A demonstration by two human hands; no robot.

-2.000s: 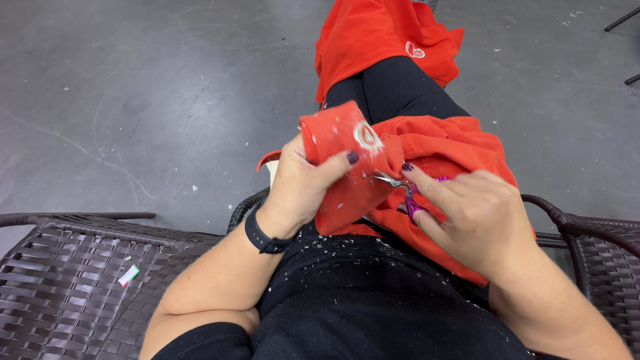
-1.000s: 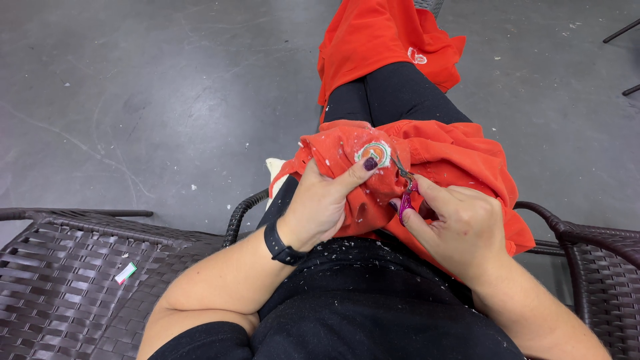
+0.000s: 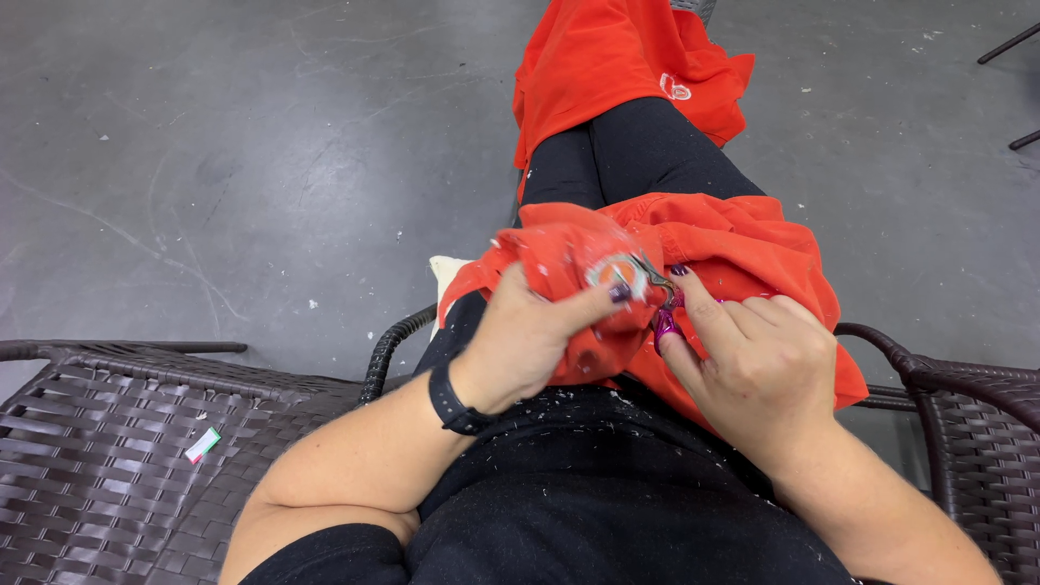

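On my lap lies an orange-red cloth garment [image 3: 731, 244], bunched up. My left hand [image 3: 528, 333] grips it, the dark-nailed thumb resting at the edge of a round embroidered patch [image 3: 619, 276] with a pale, frayed rim. My right hand [image 3: 747, 349] holds small scissors [image 3: 668, 302] with shiny magenta handles. Their metal blades lie against the right side of the patch; whether they are apart is blurred. Loose white thread bits are scattered over the cloth and my black shirt [image 3: 601, 487].
Another orange-red garment [image 3: 593, 65] with a white embroidered mark drapes over my lower legs. A brown woven chair [image 3: 97, 455] stands at the left with a small white, green and red scrap [image 3: 202, 445] on it. Another woven chair [image 3: 987, 455] is at the right.
Two seconds ago my left hand held the patch part of the cloth raised and folded; now it is lower and flatter on the lap. The scissors have moved from below the patch to its right side.
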